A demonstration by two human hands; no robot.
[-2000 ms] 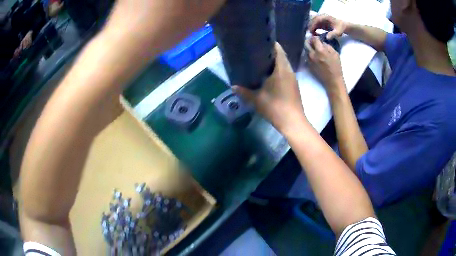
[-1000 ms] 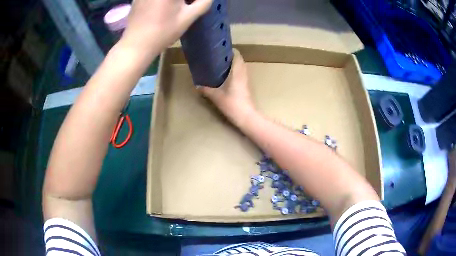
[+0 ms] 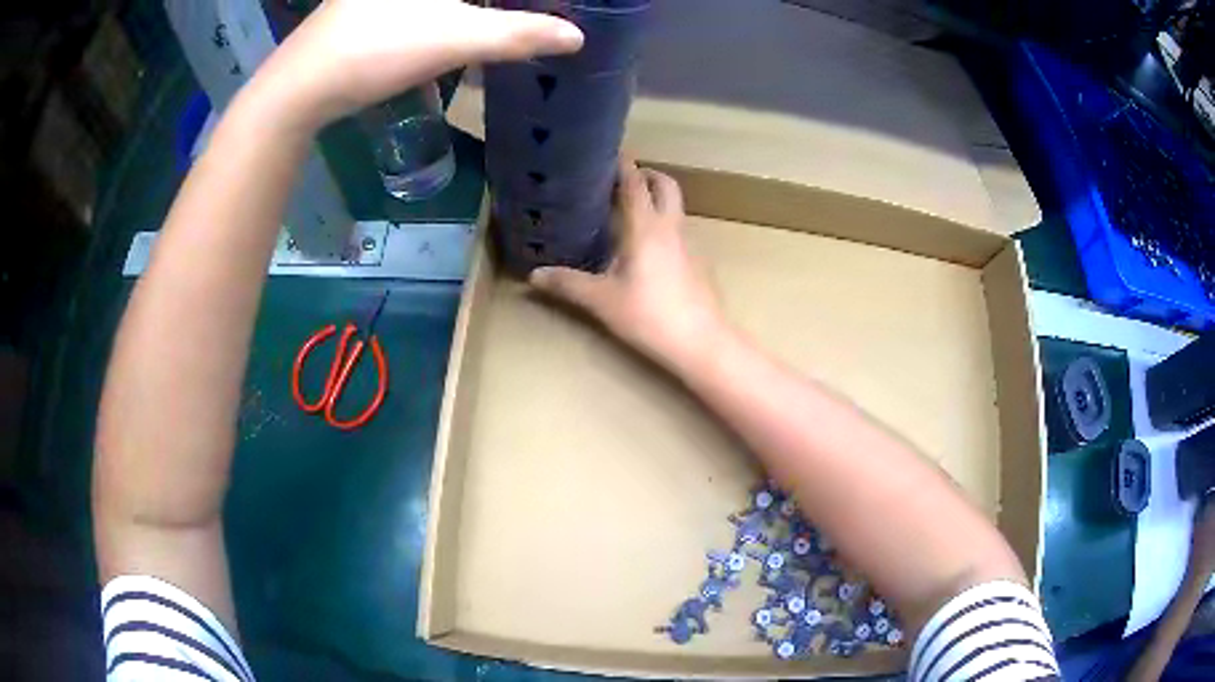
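A tall dark column of stacked housings (image 3: 553, 160) stands upright in the far left corner of the cardboard tray (image 3: 460, 440), its top cut off by the frame. My right hand (image 3: 646, 267) grips the column near its base. My left hand (image 3: 426, 47) is at its upper part, fingers stretched across it; its far side is partly hidden. Small grey pronged inserts (image 3: 786, 573) lie loose in the near right part of the tray, partly under my right forearm.
Orange-handled scissors (image 3: 343, 376) lie left of the tray. A clear bottle (image 3: 410, 149) stands behind it. Two single housings (image 3: 1082, 400) lie to the right, near other dark stacks (image 3: 1183, 386) and a blue bin (image 3: 1119, 187). Another person's arm (image 3: 1186, 600) shows at the lower right.
The column has come down into the tray's far left corner, with both hands still on it. The view has shifted, showing the whole scissors and the bottle.
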